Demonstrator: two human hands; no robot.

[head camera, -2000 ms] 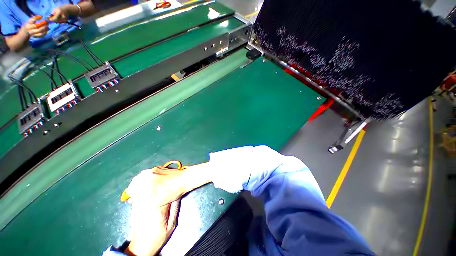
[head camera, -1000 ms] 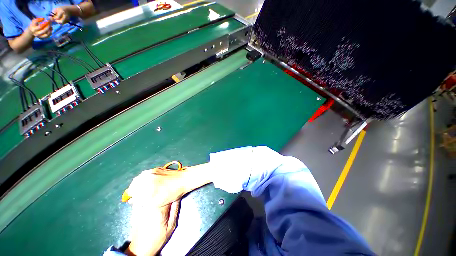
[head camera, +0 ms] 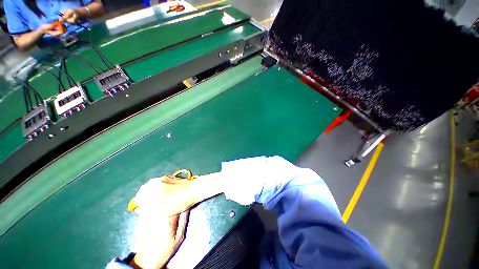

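My right hand (head camera: 167, 197) lies over my left hand (head camera: 160, 239) at the bench edge, lower left of centre. Both are strongly overexposed. An orange-yellow finger cot (head camera: 132, 205) shows at the left tip of my right hand. What the fingers hold, if anything, is hidden by the hands and glare. An orange loop handle, perhaps of scissors (head camera: 183, 172), shows just behind my right wrist; the rest is hidden. A black cable bundle (head camera: 236, 242) lies below the bench edge, right of my left hand.
Wired units (head camera: 71, 101) with black cables stand on the raised green line (head camera: 157, 59) at left. A person's hands (head camera: 62, 25) hold something orange at upper left. A large black cable rack (head camera: 367, 52) hangs at upper right, with red (head camera: 339, 121) beneath. A small screw-like part (head camera: 168, 135) lies on the bench.
The view has shifted slightly, so the line and rack sit a little lower and to the right. My hands keep nearly the same pose. The other person's hands have moved a little.
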